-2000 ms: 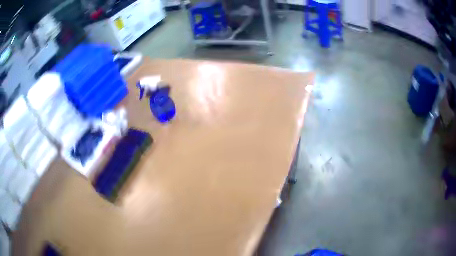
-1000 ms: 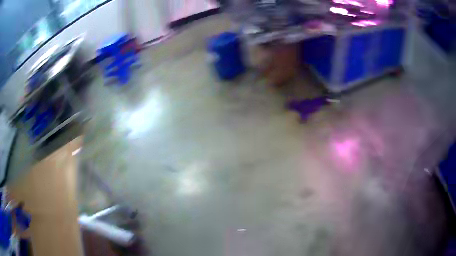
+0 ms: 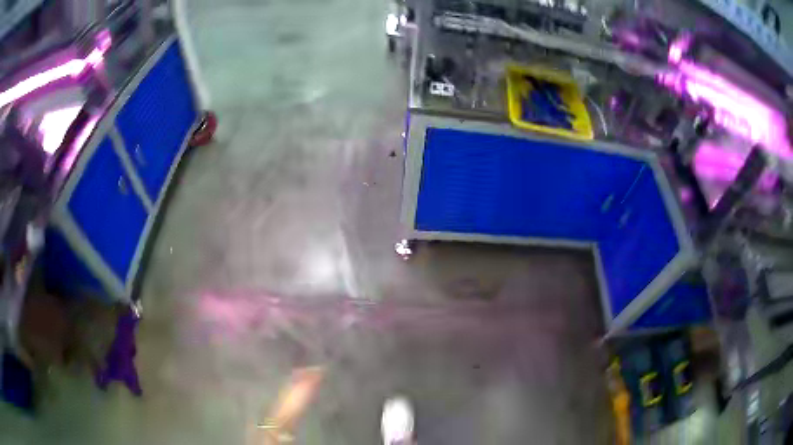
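Note:
Neither of my hands is in the picture. Nearest in front of me is the grey-green floor point(image 3: 287, 235), with pinkish reflections. A small white rounded shape point(image 3: 397, 421), perhaps a shoe tip, shows at the bottom edge. A blurred orange-tan patch point(image 3: 294, 398) lies left of it; I cannot tell what it is. Ahead to the right stands a machine cabinet with blue panels and a grey frame point(image 3: 504, 182). A yellow tray point(image 3: 549, 102) with dark blue pieces inside sits on its top.
Another blue-panelled cabinet point(image 3: 130, 165) stands at the left, with a purple object point(image 3: 122, 356) on the floor by its corner. Machines glow pink on both sides. Dark cases with yellow parts point(image 3: 665, 382) stand at the lower right. A floor aisle runs between the cabinets.
The view has swung right, away from the tan table, which has left the picture. The blue cabinets are now nearer, and the yellow tray has come into view.

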